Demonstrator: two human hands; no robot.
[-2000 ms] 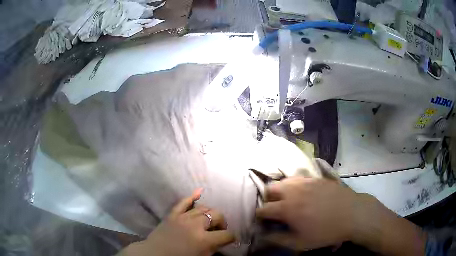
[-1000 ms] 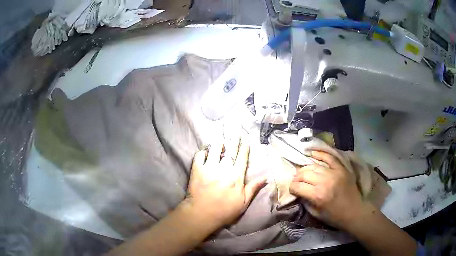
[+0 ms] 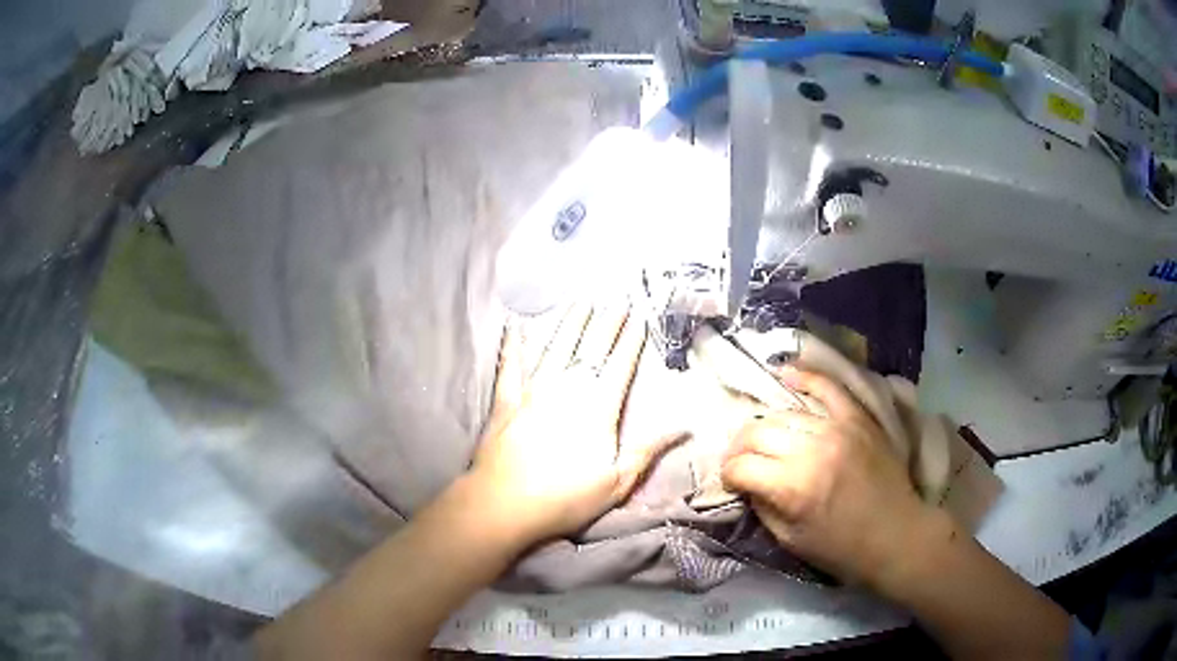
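The taupe main panel [image 3: 374, 258] lies spread over the table left of the machine and runs under the lamp's glare. An olive-green piece [image 3: 168, 310] shows at its left edge. My left hand [image 3: 555, 433] lies flat on the taupe cloth, fingers spread, left of the presser foot [image 3: 676, 338]. My right hand [image 3: 826, 478] pinches folded cloth just right of and below the foot. A beige piece [image 3: 929, 446] bunches beyond my right fingers. A dark ribbed piece [image 3: 704, 558] shows between my hands near the front edge. Glare hides the cloth around the needle.
The white sewing machine [image 3: 1033, 233] fills the right side, with a blue air hose [image 3: 826, 49] across its top. The oval lamp [image 3: 568, 222] hangs left of the needle. White cut pieces [image 3: 194, 58] lie at the far left. Ruler marks run along the table's front edge [image 3: 581, 633].
The taupe cloth has spread farther back over the table and its front edge has moved back, baring the ruler marks. Both hands have moved slightly away from me with the cloth.
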